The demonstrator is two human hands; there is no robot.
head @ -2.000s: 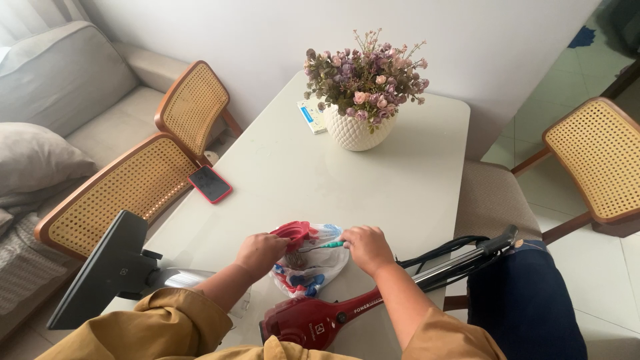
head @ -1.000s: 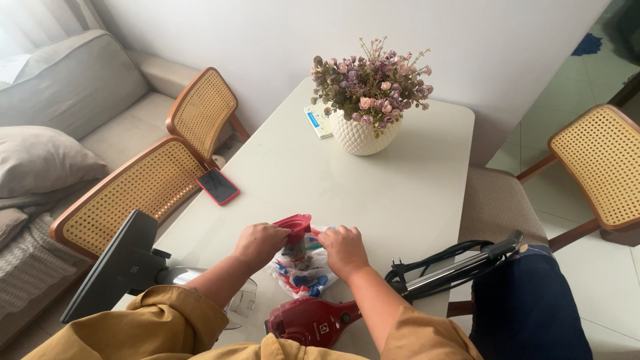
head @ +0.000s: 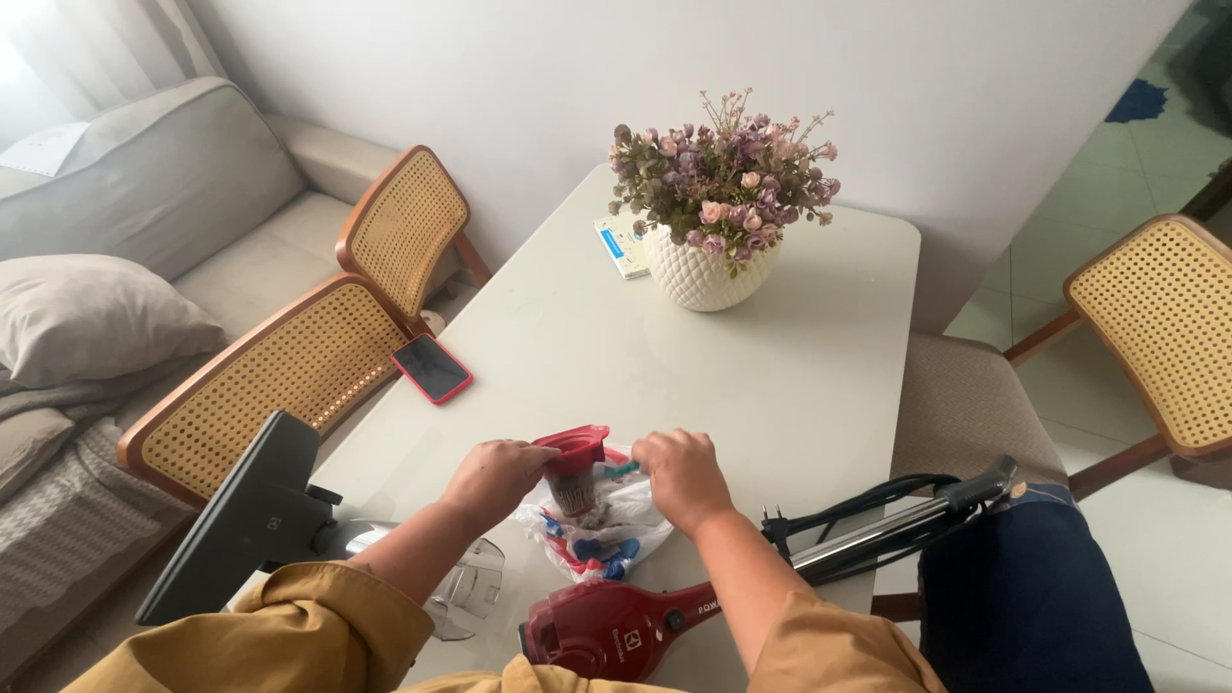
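My left hand [head: 498, 478] grips the rim of a red vacuum filter holder [head: 576, 448], whose dusty grey filter points down over a crumpled plastic bag [head: 616, 527]. In my right hand [head: 680, 469], to the right of it, is a small green-handled item [head: 619, 471], perhaps a brush; its far end is hard to make out. Nearest me lies the red Electrolux vacuum body [head: 606, 626]. The clear dust cup [head: 469, 589] is beside my left forearm, and the black floor head [head: 241, 529] stands at the left.
A white vase of flowers [head: 709, 272] stands on the table [head: 539, 327], beside a small box [head: 621, 246]. A red-cased phone [head: 433, 369] lies at the left edge. The vacuum's metal tube [head: 866, 527] and black cord are at the right. Cane-backed chairs [head: 279, 385] flank the table.
The red filter holder, low over the bag before, is now upright in my left hand. My right hand has come away from the bag's edge and holds the green-handled item.
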